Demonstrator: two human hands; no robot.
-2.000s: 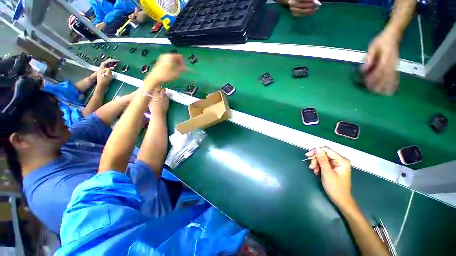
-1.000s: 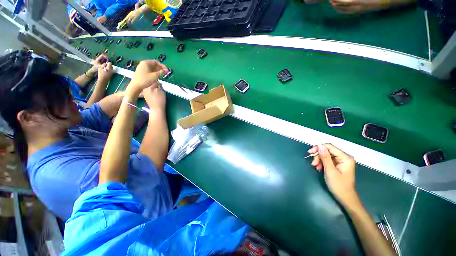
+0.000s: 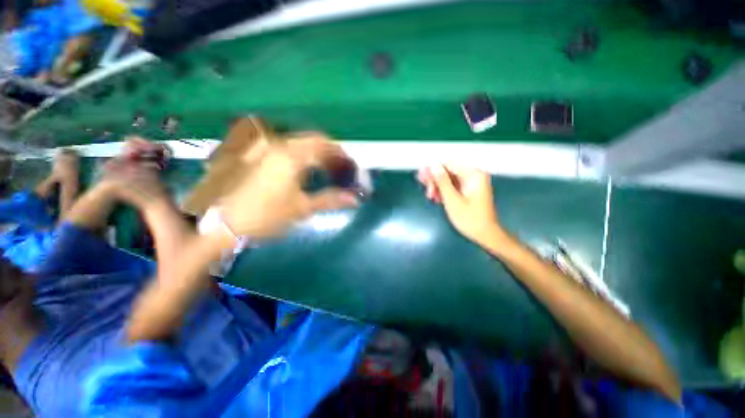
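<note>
The view is blurred. My left hand point(image 3: 282, 186) holds a small dark watch body point(image 3: 345, 173) with a pale edge between thumb and fingers, above the near side of the white rail. My right hand point(image 3: 464, 200) is to its right, just below the rail, apart from the watch body. Its fingers are pinched in the same pose as in the earlier frames, where a thin pale-tipped tool showed; the tool itself is too blurred to make out now.
The green belt point(image 3: 318, 90) carries two watch bodies point(image 3: 479, 112) point(image 3: 552, 117) and darker ones. A cardboard box point(image 3: 216, 167) is behind my left hand. Thin strips point(image 3: 584, 273) lie beside my right forearm. A neighbour's hands point(image 3: 135, 171) are at left; a grey post point(image 3: 686, 122) stands right.
My left hand has come back from the belt at far left, now with a watch body in it. The view has turned, and my right hand appears further left, still pinched.
</note>
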